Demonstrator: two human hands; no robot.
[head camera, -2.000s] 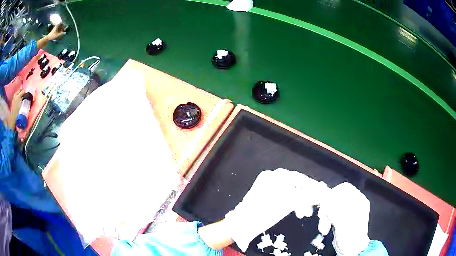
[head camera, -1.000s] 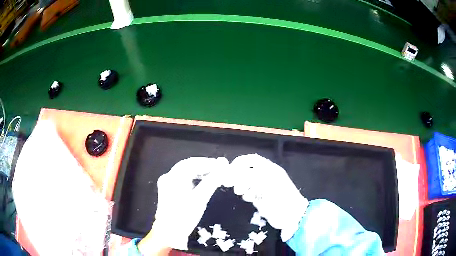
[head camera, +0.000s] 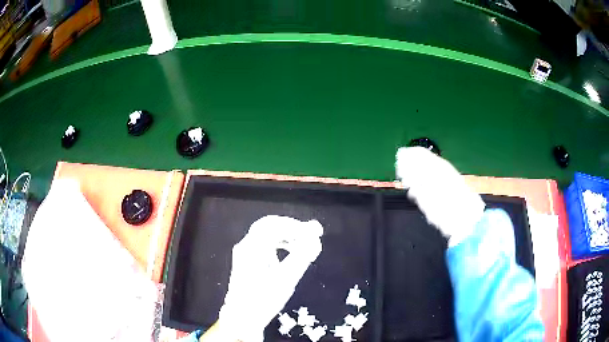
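My left hand, in an overexposed white glove, is over the left part of the black tray, thumb and finger curled together; whether it holds a part cannot be told. My right hand, gloved, reaches over the tray's far edge to the belt. Its fingertips overlap a round black unit, mostly hidden; contact or grip cannot be told. Several small star-shaped white parts lie in the tray near my left wrist.
Three black units with white pieces stand on the green belt at left, one nearest. Another unit is at far right. A bare round unit lies on the left board. A blue bin of white parts is at right.
My right hand has left my left hand and moved forward and right to the black unit on the belt. My left hand stays over the tray. The view has tilted slightly upward.
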